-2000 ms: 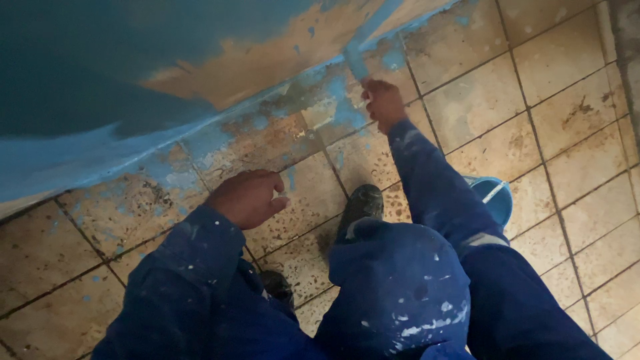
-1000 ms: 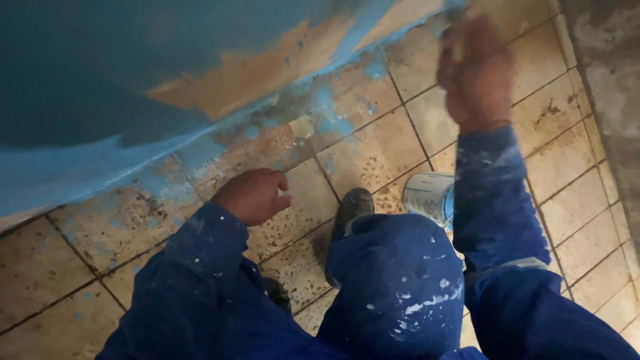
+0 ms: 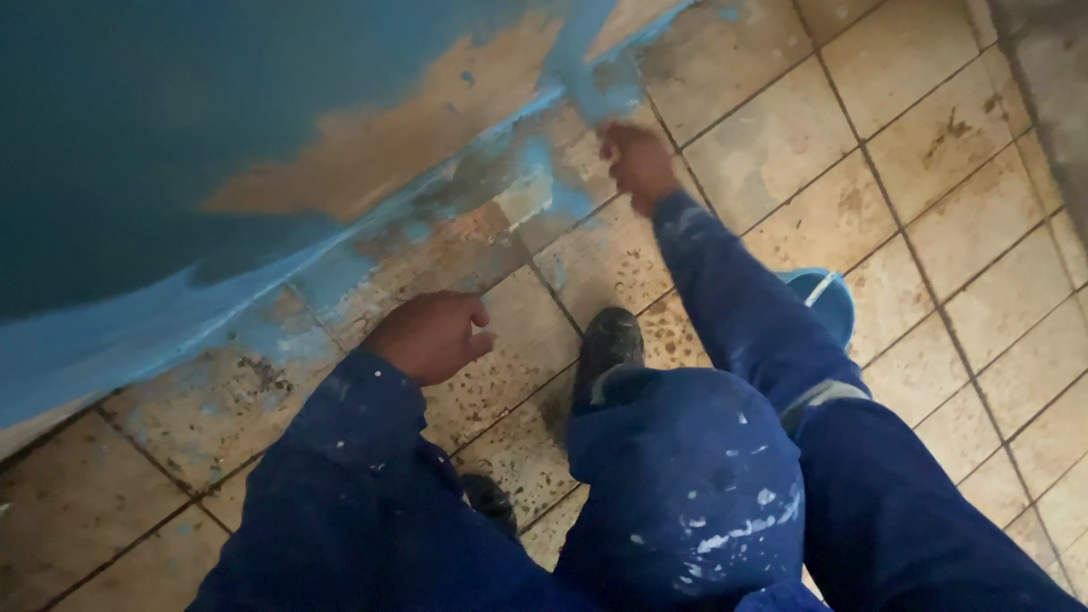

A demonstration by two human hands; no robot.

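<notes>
My right hand (image 3: 637, 166) is closed at the foot of the wall (image 3: 408, 127), at upper centre. A blurred, blue-coated tool, apparently a paintbrush (image 3: 591, 89), extends from its fingers; motion blur hides its outline. Wet-looking blue paint covers part of the wall and its lower edge. My left hand (image 3: 429, 336) hovers over the floor tiles left of centre, empty, with its thumb and bent fingers apart. A blue bucket (image 3: 829, 306) with a pale strip across it stands on the tiles, partly hidden behind my right arm.
Tan floor tiles (image 3: 782, 153) with dark joints bear blue splashes and dark specks along the wall. My dark shoe (image 3: 610, 344) is planted near the middle, the other shoe (image 3: 489, 501) lower left. A grey strip of floor (image 3: 1050, 76) runs along the upper right.
My right hand was higher and farther right one second ago; it has come back down and left to the base of the wall. My left hand has hardly moved.
</notes>
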